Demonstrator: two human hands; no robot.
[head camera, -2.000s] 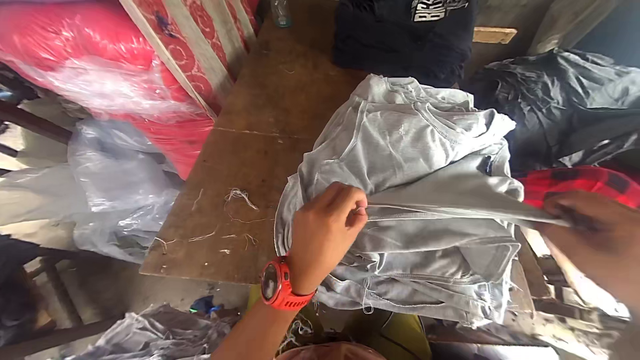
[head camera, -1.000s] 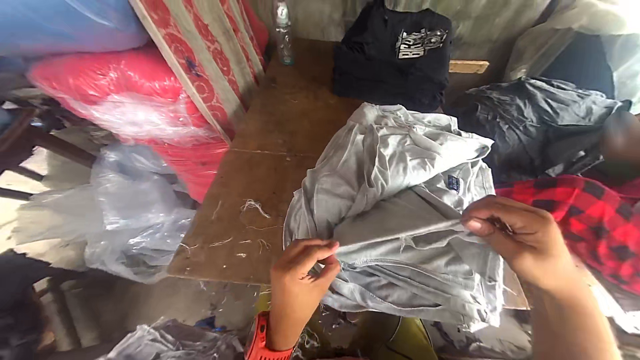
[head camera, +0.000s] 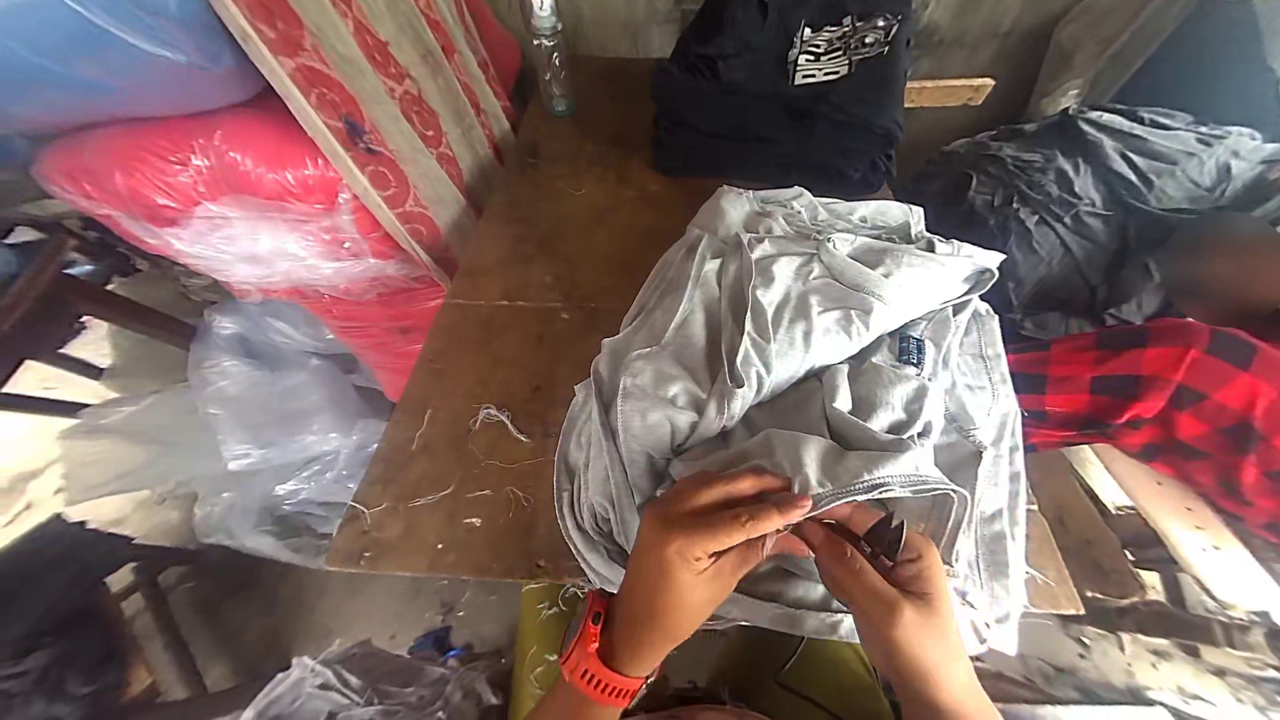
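Note:
A heap of light grey knit garments (head camera: 790, 330) lies on the brown wooden table (head camera: 500, 350), with a dark neck label (head camera: 911, 352) showing on its right part. My left hand (head camera: 705, 550), with an orange-red watch (head camera: 596, 655) on the wrist, pinches a stitched grey seam at the near side of the heap. Close beside it, my right hand (head camera: 880, 570) has dark metal thread snips (head camera: 880, 538) in its fingers, near the same seam. The snips' tips are partly hidden by the fingers and cloth.
Folded black shirts (head camera: 780, 110) and a glass bottle (head camera: 551, 60) stand at the table's back. Loose threads (head camera: 497, 422) lie left of the heap. Dark cloth (head camera: 1080, 210) and red-black checked fabric (head camera: 1160, 400), near a blurred part of a person, are at right.
My hands were apart on the grey cloth and are now close together at a seam. The label, not plainly visible two seconds ago, now shows. The view has shifted.

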